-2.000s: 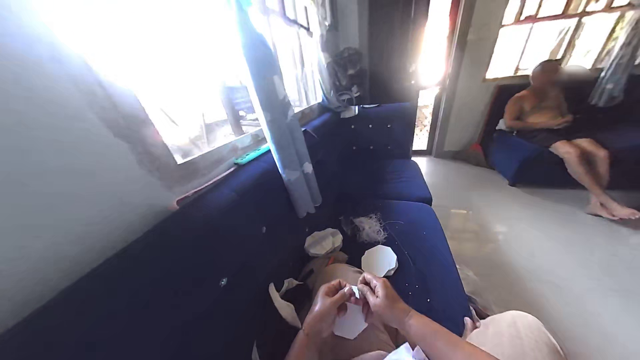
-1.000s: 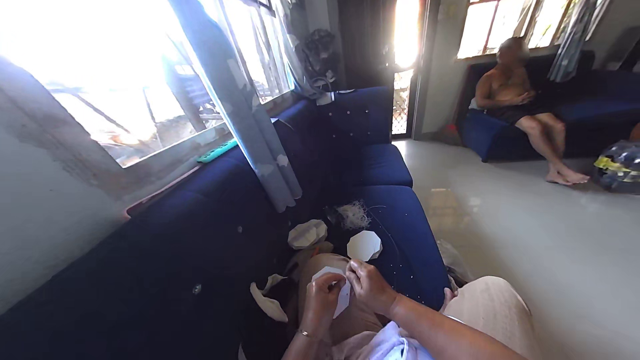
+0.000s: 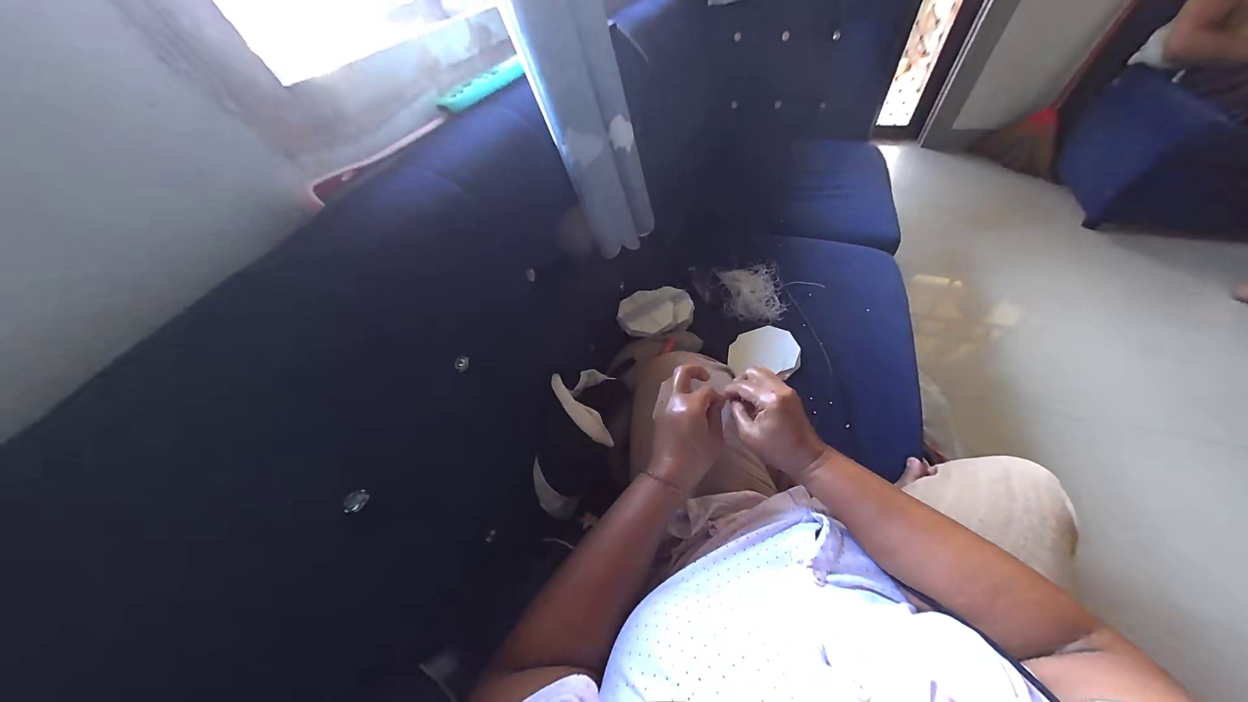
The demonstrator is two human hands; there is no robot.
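My left hand (image 3: 688,414) and my right hand (image 3: 770,414) meet over my lap, fingertips close together, pinching a pale many-sided flat piece that the fingers mostly hide. Just beyond my right hand, a white many-sided piece (image 3: 764,351) lies on the blue sofa seat. Further left are similar cream pieces (image 3: 655,312), overlapping one another. A tangle of pale thread (image 3: 753,292) sits behind them. Left of my hands lie curved white offcuts (image 3: 583,409), which look like paper or thin card.
The dark blue tufted sofa (image 3: 292,390) runs along the wall at left. A grey curtain (image 3: 595,146) hangs over its back, near a turquoise object (image 3: 482,84). At the upper right, a person (image 3: 1204,39), partly cut off, sits on another blue sofa (image 3: 1131,136).
The view has tilted down. The pale piece, plainly visible between my hands before, is now mostly covered by my fingers. Both hands stay close together over my lap.
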